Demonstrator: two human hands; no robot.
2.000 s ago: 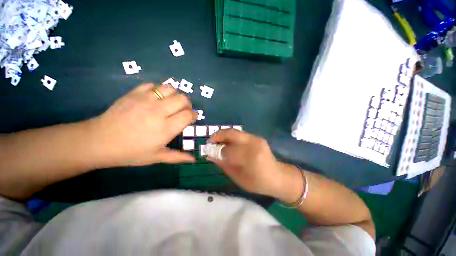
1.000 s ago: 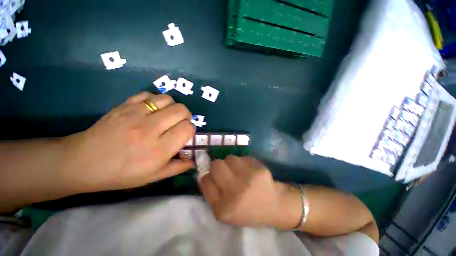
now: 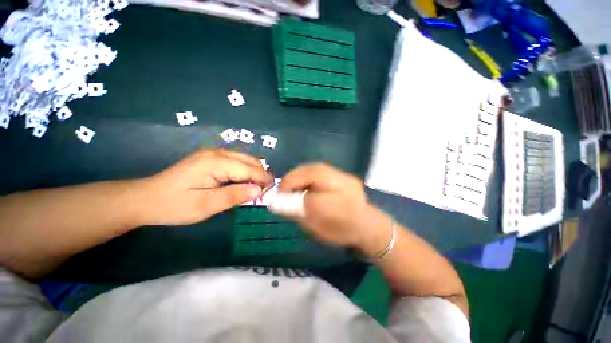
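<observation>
A green PCB panel [image 3: 268, 231] with dark row lines lies in front of me, its upper part under my hands. Small white-pinkish square parts [image 3: 249, 201] show on it between my hands, mostly hidden. My left hand [image 3: 208, 186] rests at the panel's upper left, thumb and fingertips together at the squares; whether it pinches something is hidden. My right hand [image 3: 328, 204], slightly blurred, has a white finger cot [image 3: 287, 203] on one finger, whose tip meets the left fingertips over the squares. Whether it holds a part cannot be told.
Peeled tabbed pieces [image 3: 185, 118] lie beyond my left hand, with a large heap [image 3: 50, 63] at far left. A stack of green panels [image 3: 316, 63] stands beyond. At right are a white sheet stack [image 3: 429, 127] and a tray of parts [image 3: 534, 175].
The view has shifted and shows more of the bench. My right hand has moved from below the panel's rows up against the left fingertips, covering most of the white squares.
</observation>
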